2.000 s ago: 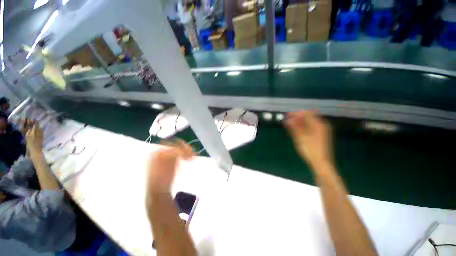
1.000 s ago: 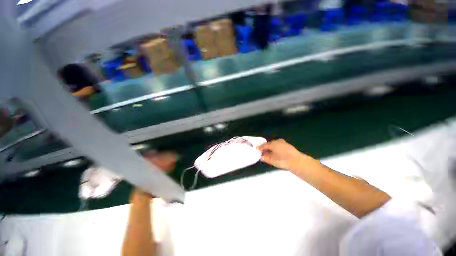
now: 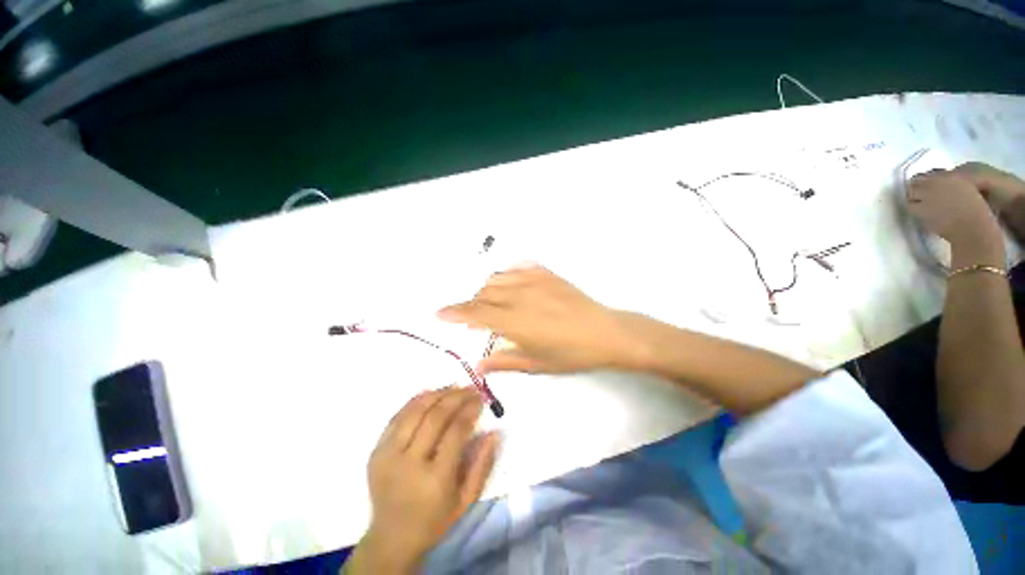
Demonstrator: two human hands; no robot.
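Observation:
Red-and-black wire leads (image 3: 418,336) lie bent over a white surface in front of me; a panel's outline blends into the bench. Black connectors sit at the left end (image 3: 337,330), at the lower bend (image 3: 496,407) and above my right hand (image 3: 488,243). My left hand (image 3: 433,461) is at the lower bend, fingertips beside the wires and thumb below; whether it grips them is unclear. My right hand (image 3: 540,320) is over the right part of the leads, index finger and thumb apart, thumb near the wires. It hides part of them.
A smartphone (image 3: 143,447) lies at left on the white bench (image 3: 259,449). A grey post (image 3: 112,185) stands at upper left. The dark green conveyor (image 3: 450,101) runs behind, with a white panel (image 3: 25,238). Another wired lead set (image 3: 736,234) lies right, near another person's hands (image 3: 955,208).
The view has turned down to the bench. My right hand has let go of the white wired panel it held at the conveyor. Both hands are now together over leads on the bench.

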